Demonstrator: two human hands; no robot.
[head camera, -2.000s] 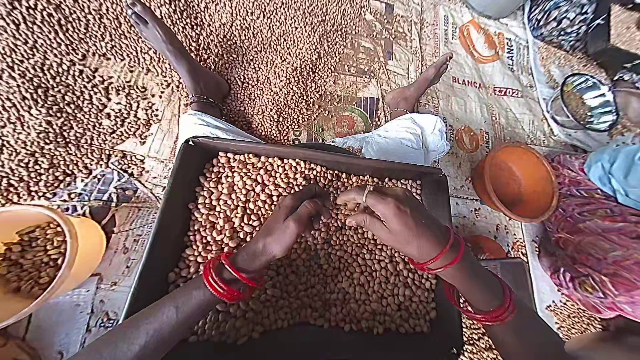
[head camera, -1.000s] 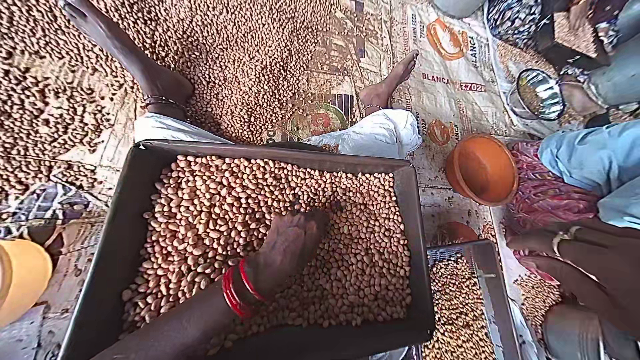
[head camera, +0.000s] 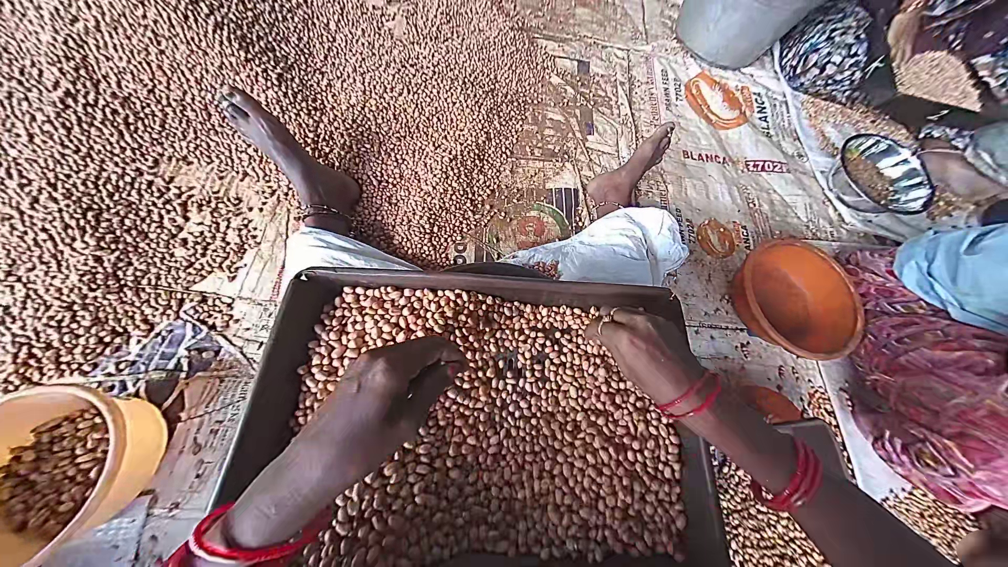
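A dark rectangular tray holds a layer of reddish-brown nuts or seeds. Over the tray's left half is my left hand, its fingers curled and their tips pinched together; whether something small sits between them cannot be told. My right hand is at the tray's upper right, fingers bent down at the nuts near the far rim, and what they grip is hidden. Red bangles circle both wrists. A thin, darker patch of the layer shows between the two hands.
A large spread of nuts covers the ground at left and ahead. A yellow tub of darker pieces stands at left. An orange bowl stands at right beside a person in pink cloth. Farther right is a steel bowl.
My right hand, off to the right of the tray a second ago, is back over its upper right. My left hand has moved left from the middle of the nuts.
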